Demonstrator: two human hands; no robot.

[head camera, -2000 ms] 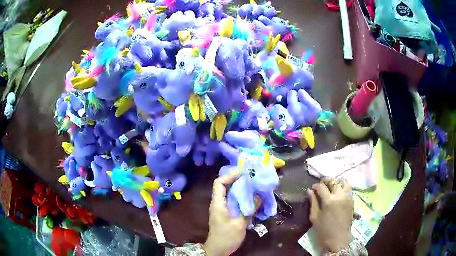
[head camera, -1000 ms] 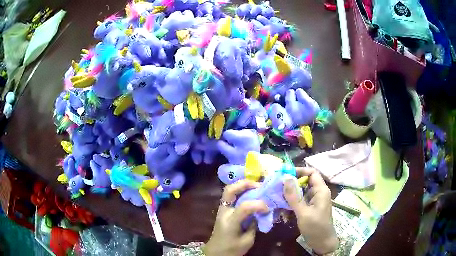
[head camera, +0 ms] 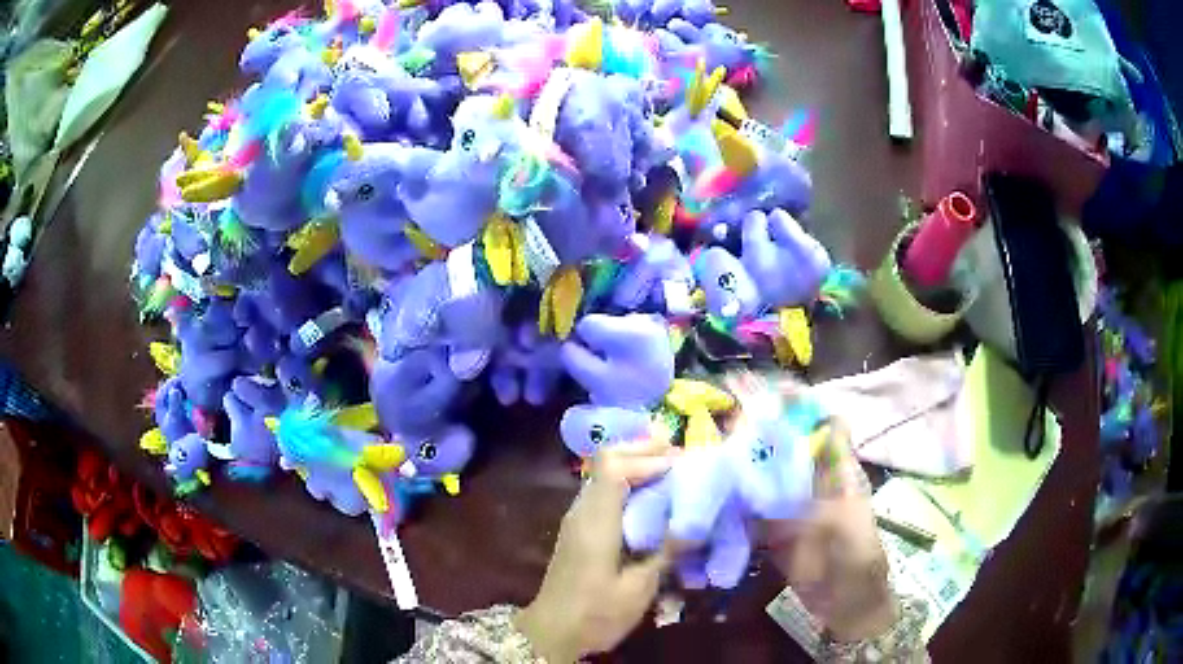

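Observation:
A purple plush unicorn (head camera: 707,499) is held between both hands at the front of the table, its head to the right with an embroidered eye, yellow wings and a pale fluffy mane. My left hand (head camera: 590,551) grips its body from the left. My right hand (head camera: 837,545) is blurred and at its head and right side; the fingertips are partly hidden, so its hold is unclear. Another unicorn head (head camera: 603,435) lies just behind my left fingers. A large heap of purple unicorns (head camera: 441,182) with yellow wings and bright manes lies beyond.
A pale pink cloth (head camera: 902,409), yellow sheet (head camera: 1005,486) and printed papers (head camera: 811,623) lie right. Behind them are a tape roll (head camera: 908,311) with a red cone (head camera: 941,240), a black case (head camera: 1038,285) and a pink-maroon box (head camera: 954,143). Red plush pieces (head camera: 156,603) are below left.
The unicorn was upright in my left hand, then turned with its head left; now its head faces right. My right hand came from the papers to the toy and is now blurred.

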